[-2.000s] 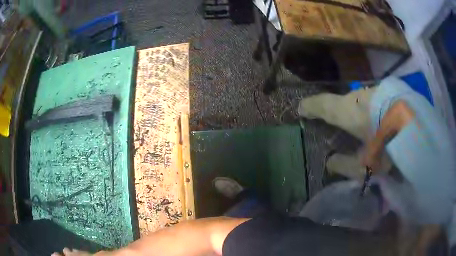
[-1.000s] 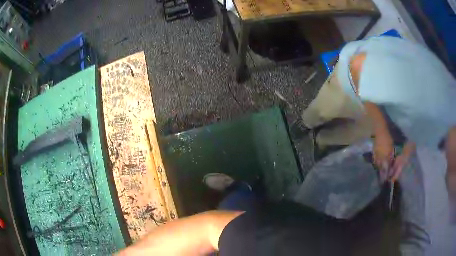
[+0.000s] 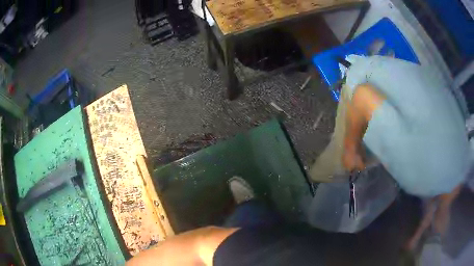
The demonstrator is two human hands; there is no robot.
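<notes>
No hand of mine shows. One bare forearm of mine, with a black sleeve, crosses the bottom and leaves the frame at the lower edge; its hand is cut off. Left of it lies the green cutting pad (image 3: 57, 145), scored and littered with black scraps. A dark grey-black strip-like piece (image 3: 49, 186) lies slanting across the pad. A pale wooden ledge (image 3: 115, 156), flecked with black, runs along the pad's right side.
A person in a light blue shirt (image 3: 416, 124) bends at right, holding scissors (image 3: 353, 197) over a clear plastic bag (image 3: 330, 205). A blue stool (image 3: 325, 65) and wooden table (image 3: 275, 13) stand behind. A dark green platform (image 3: 270, 156) lies beside the ledge, with a shoe (image 3: 240, 189) over it.
The view has swung, so the pad sits lower and further left. The fingers seen at the lower edge earlier are out of frame. The other person's arms and scissors have moved.
</notes>
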